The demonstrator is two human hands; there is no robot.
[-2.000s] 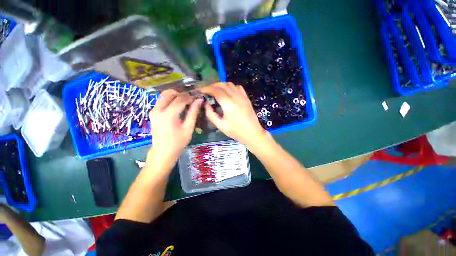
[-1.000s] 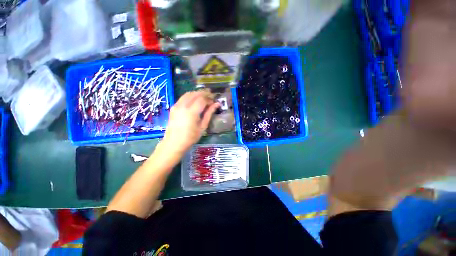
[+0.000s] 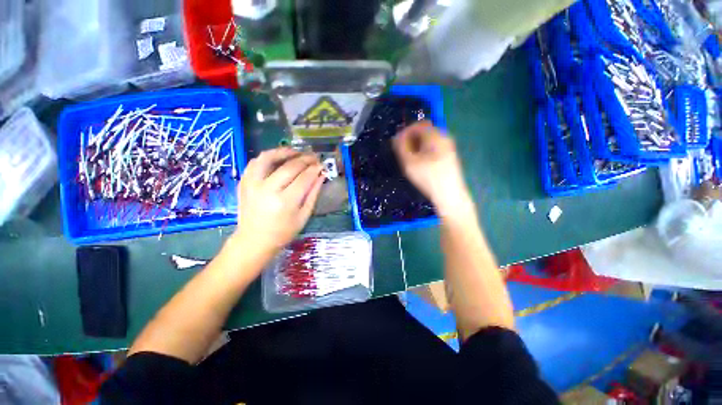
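My left hand [image 3: 277, 194] is at the press fixture [image 3: 328, 168], its fingertips at the fixture's left side; what they hold, if anything, is hidden. My right hand [image 3: 427, 158] is blurred over the middle blue bin [image 3: 440, 103] of black ring parts, fingers curled; whether it holds a part cannot be told. The guard plate [image 3: 323, 115] with a yellow triangle label stands just behind the fixture. A clear plastic box [image 3: 317, 273] nearest my body holds a row of red-and-white pins. The left blue bin [image 3: 70, 190] holds a loose heap of pins.
A red bin [image 3: 207, 47] with a few pins stands behind the left blue bin. Frosted clear boxes [image 3: 87, 47] are at the far left. A flat black rectangle [image 3: 101, 290] lies front left. Stacked blue bins [image 3: 582, 170] with silver parts are at the right. White scraps [image 3: 555, 213] lie before them.
My right hand, last a large blur at the far right, is now over the middle blue bin. My left hand stays at the fixture. The view has shifted, showing more of the right side.
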